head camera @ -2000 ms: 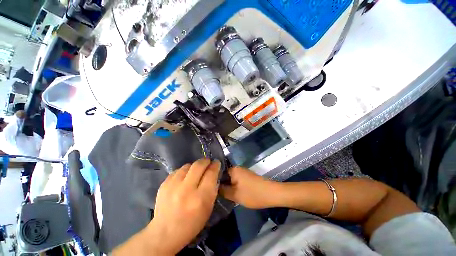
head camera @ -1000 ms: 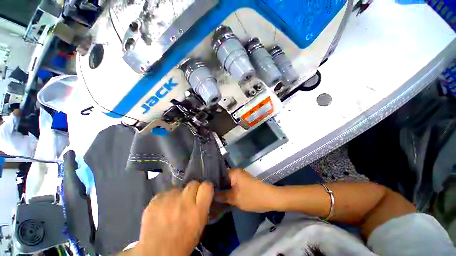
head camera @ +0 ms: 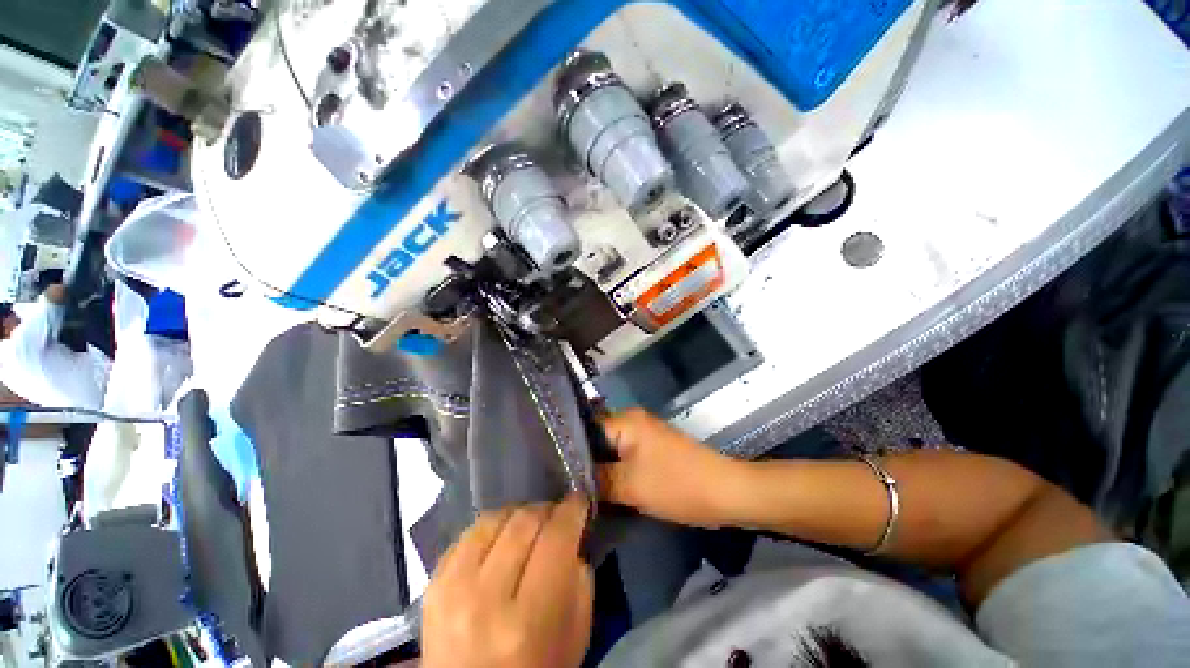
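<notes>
The joined workpiece [head camera: 503, 431], dark grey cloth with light and yellowish stitch lines, runs from under the presser foot area [head camera: 503, 303] of the white and blue JACK overlock machine [head camera: 392, 215] down to my hands. My left hand [head camera: 516, 587] grips its lower part from above, with a seam running up from the fingers to the foot. My right hand [head camera: 653, 467] holds the cloth's right edge just beside the machine bed plate [head camera: 685, 365]; its fingertips are partly hidden by the cloth. A stitched flap of the cloth spreads to the left.
Flat grey cut panels [head camera: 320, 483] lie left of the machine. The front guard [head camera: 679, 287] with its orange label and the grey tension knobs [head camera: 613, 137] stand above the bed plate. Dark grey cloth [head camera: 1044, 365] hangs low at the right, past the table edge [head camera: 914, 333].
The cloth lies straighter between the foot and my hands, and its stitched seam shows more. My left hand has moved lower. My right hand has shifted slightly, staying beside the bed plate.
</notes>
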